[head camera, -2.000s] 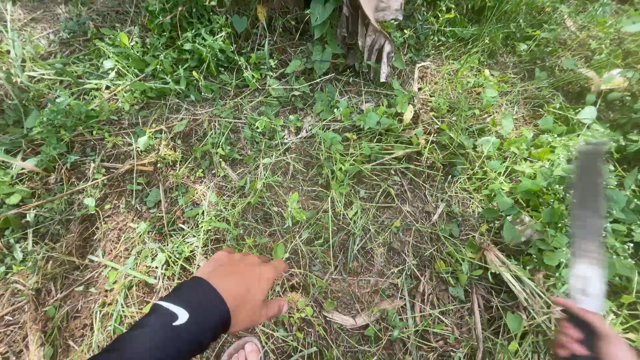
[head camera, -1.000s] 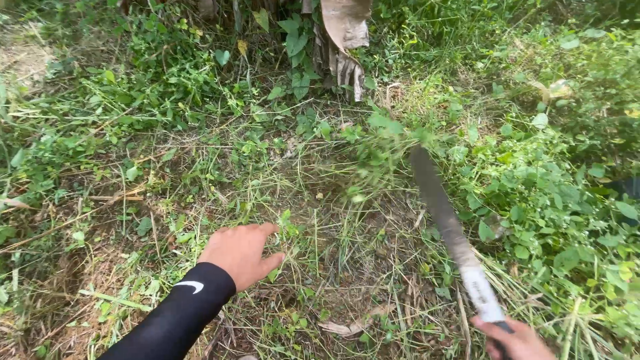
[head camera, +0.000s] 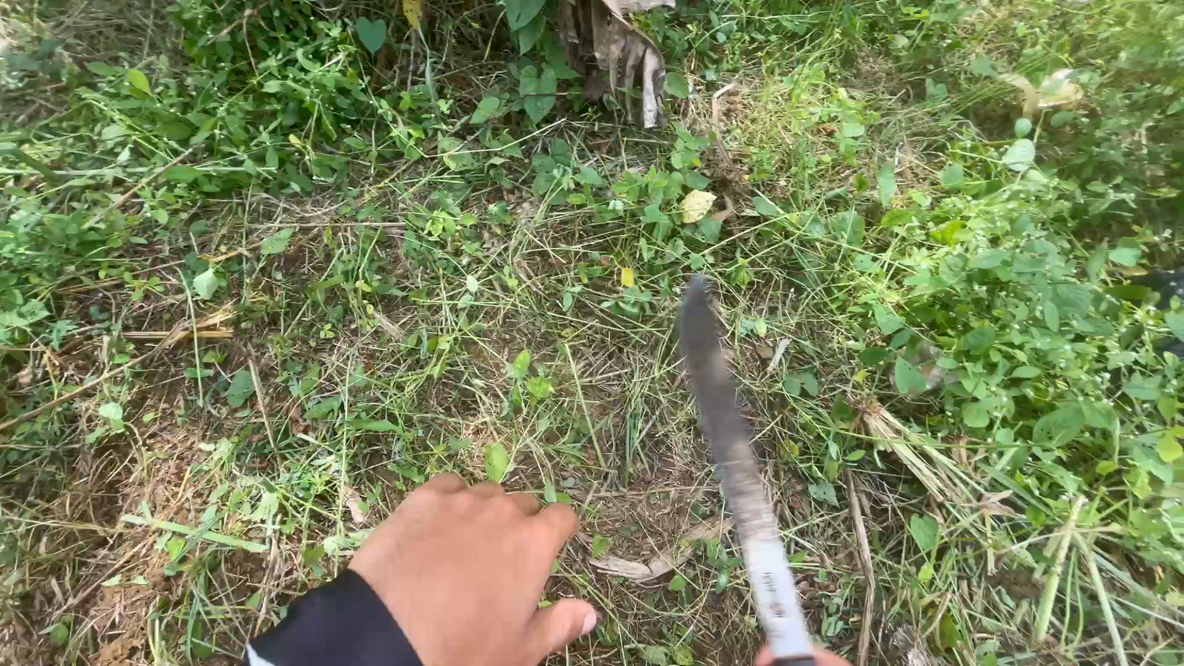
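Observation:
My right hand (head camera: 803, 657), mostly cut off by the bottom edge, grips the dark handle of a machete (head camera: 731, 453). Its long blade is dark and worn toward the tip, brighter near the handle, and points up and away over cut grass and low weeds (head camera: 601, 388). To the left of the blade, my left hand (head camera: 476, 569) hovers palm down over the weeds, thumb apart and fingers curled, with nothing seen in it. A black sleeve covers that wrist.
Dry, drooping brown leaves (head camera: 624, 60) hang at the top centre. Dense green weeds (head camera: 1008, 342) grow on the right and at the upper left (head camera: 259, 120). Bare soil (head camera: 139, 601) shows at the lower left. A bundle of dry stalks (head camera: 911, 453) lies right of the blade.
The machete, held out at the far right two seconds ago, has swung left to near the centre. Loose greenery by its tip one second ago is no longer seen there. My left hand's fingers are more curled.

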